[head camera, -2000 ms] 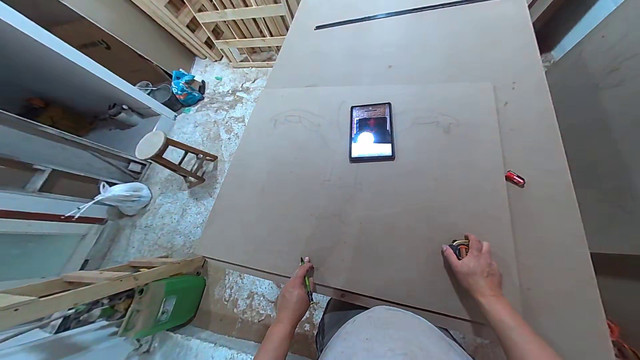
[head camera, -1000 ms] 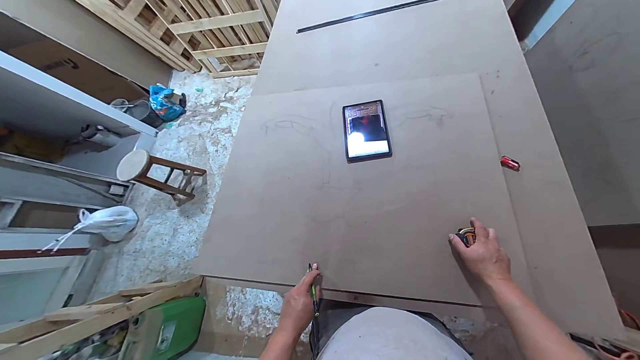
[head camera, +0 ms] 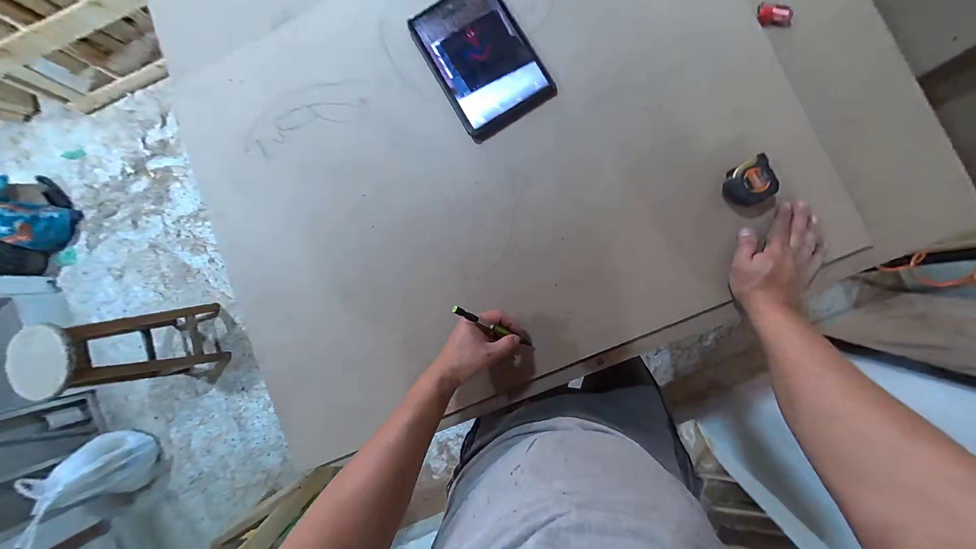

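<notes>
My left hand (head camera: 482, 347) grips a green and black pencil or marker (head camera: 488, 325), its tip close to the brown fibreboard sheet (head camera: 366, 274) near the sheet's front edge. Flat on the board at the right lies my right hand (head camera: 778, 252), fingers extended and holding nothing. Just beyond its fingertips sits a black and orange tape measure (head camera: 751, 181), touching no hand that I can make out. A tablet (head camera: 484, 69) with a lit screen rests on the sheet at the top middle. Faint curved pencil lines (head camera: 309, 116) show left of it.
A small red object (head camera: 775, 14) lies at the top right on the larger board beneath. On the floor at left are a wooden stool (head camera: 40, 362), a white plastic bag (head camera: 107, 465) and a blue bag (head camera: 38, 225). Wooden slats (head camera: 69, 38) stand at top left.
My right hand has let go of the tape measure and now lies flat beside it. The left hand, still with the pencil or marker, has come onto the board. The view has turned and moved closer.
</notes>
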